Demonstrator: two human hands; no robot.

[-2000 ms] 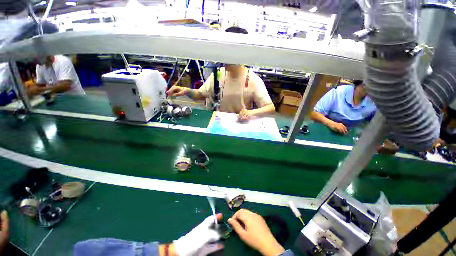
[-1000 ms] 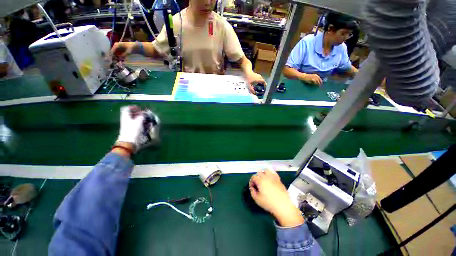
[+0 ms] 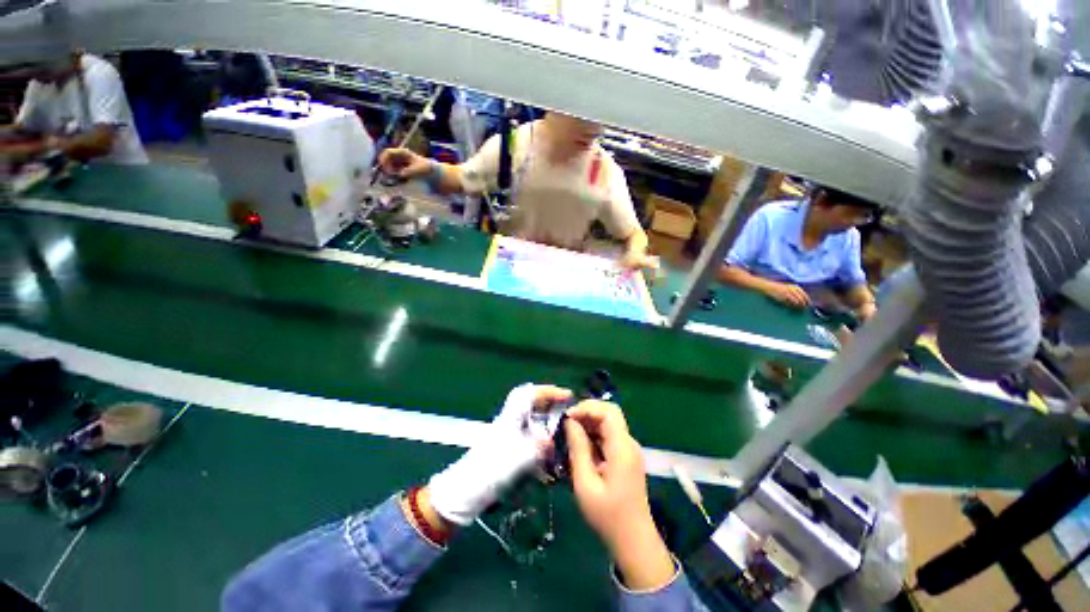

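Observation:
My left hand [image 3: 493, 464], in a white glove, and my bare right hand [image 3: 607, 478] are raised together at the near edge of the conveyor. Between them they hold a small dark part [image 3: 558, 445], probably a motor part, mostly hidden by the fingers. The thin pale-green wire ring [image 3: 522, 534] lies on the green bench just below my hands, with a white lead running toward my left wrist. The silver motor housing seen earlier beside the ring does not show; my hands cover that area.
The screw feeder [image 3: 789, 534], a clear bag [image 3: 882, 538] and a white-handled tool [image 3: 691, 490] are at right. Motor parts [image 3: 79, 493] lie at far left. The conveyor [image 3: 299, 343] runs across, with a white control box [image 3: 291, 171] and workers opposite. A grey duct [image 3: 974, 257] hangs upper right.
My left hand has come back from over the conveyor at left with a dark part. My right hand has left the black heap by the feeder and joined it. The camera view has shifted.

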